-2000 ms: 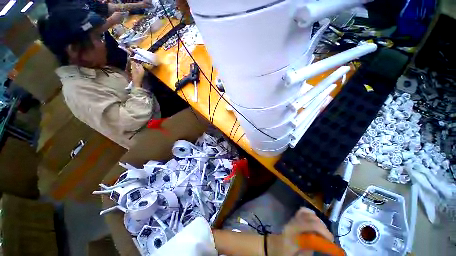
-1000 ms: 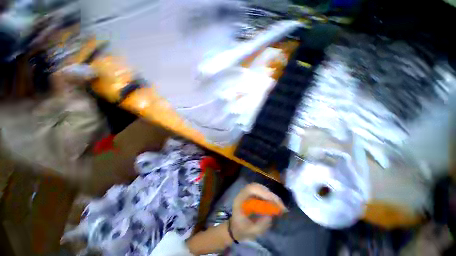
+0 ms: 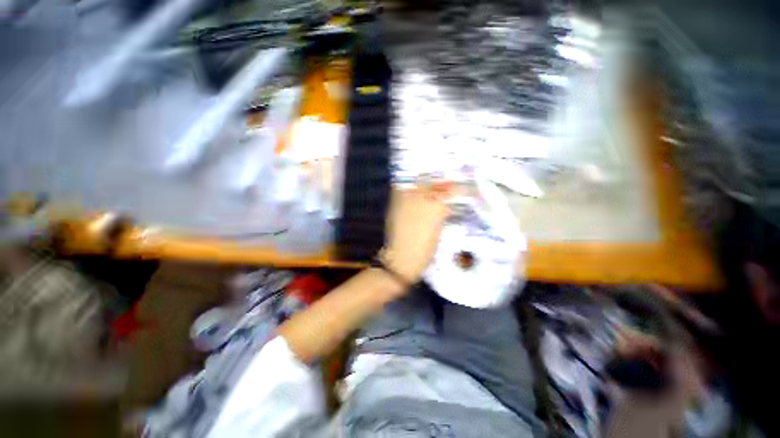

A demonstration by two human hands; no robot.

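The whole view is motion-blurred. A white housing (image 3: 483, 269) with a round end and a dark centre hole lies at the bench's front edge, its round end over my lap. My left hand (image 3: 416, 229) is closed at the housing's left side, fingers towards its far end. A small orange-red spot shows at the fingertips; its shape is too blurred to tell. A blurred skin-coloured shape with something dark shows at the lower right; I cannot tell if it is my right hand.
A long black tray (image 3: 366, 162) stands left of the housing. Large stacked white housings (image 3: 94, 162) fill the left. A white pile (image 3: 428, 128) and a grey-black pile (image 3: 487, 60) lie behind. Boxed white parts (image 3: 244, 321) are below left. A person's beige sleeve (image 3: 51, 316) shows at far left.
The view has swung right. My left hand has moved from below the bench edge up to the housing. The housing's round end now overhangs the edge, where before it lay on the bench.
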